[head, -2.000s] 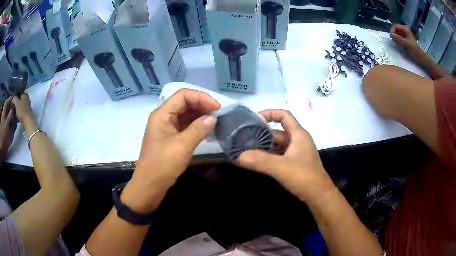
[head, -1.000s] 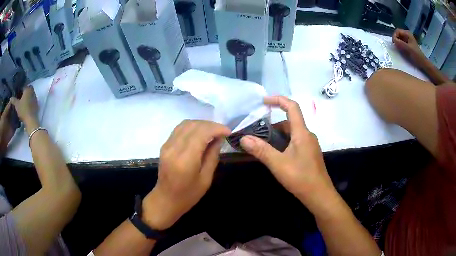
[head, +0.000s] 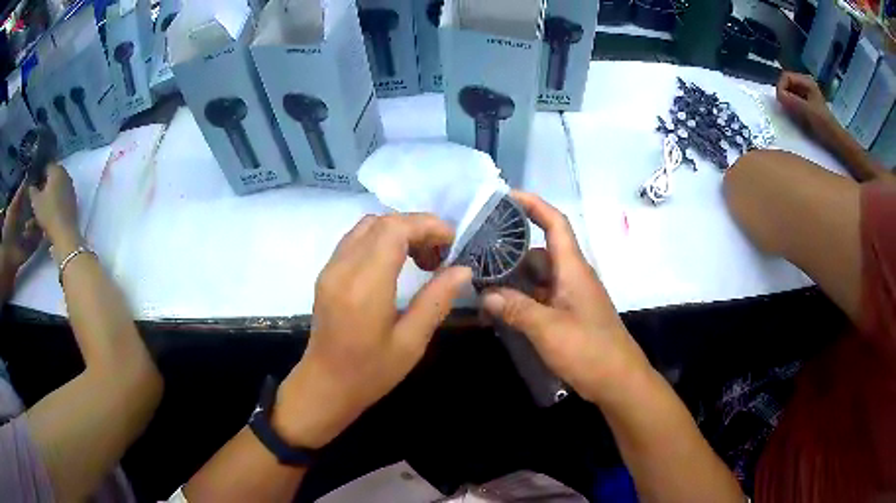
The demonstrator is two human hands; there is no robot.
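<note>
A dark grey mini fan [head: 503,241] is held over the table's front edge, its round grille facing up towards me and its handle pointing down to the right. My right hand [head: 560,305] grips it where head and handle meet. A white translucent protective bag [head: 427,177] lies beyond the fan, its mouth edge over the left part of the fan head. My left hand [head: 383,295] pinches the bag's edge against the fan head. Most of the fan is outside the bag.
Pale retail boxes [head: 319,128] stand at the back, several with open tops. A pile of small dark accessories [head: 702,123] and a white coiled cable [head: 663,175] lie back right. A person's arm [head: 93,285] is at left, with another person's arm [head: 796,211] at right.
The fan has turned so its grille and handle now show more. The bag's edge has moved from over the grille to the head's left side. My left hand stays at the bag's edge.
</note>
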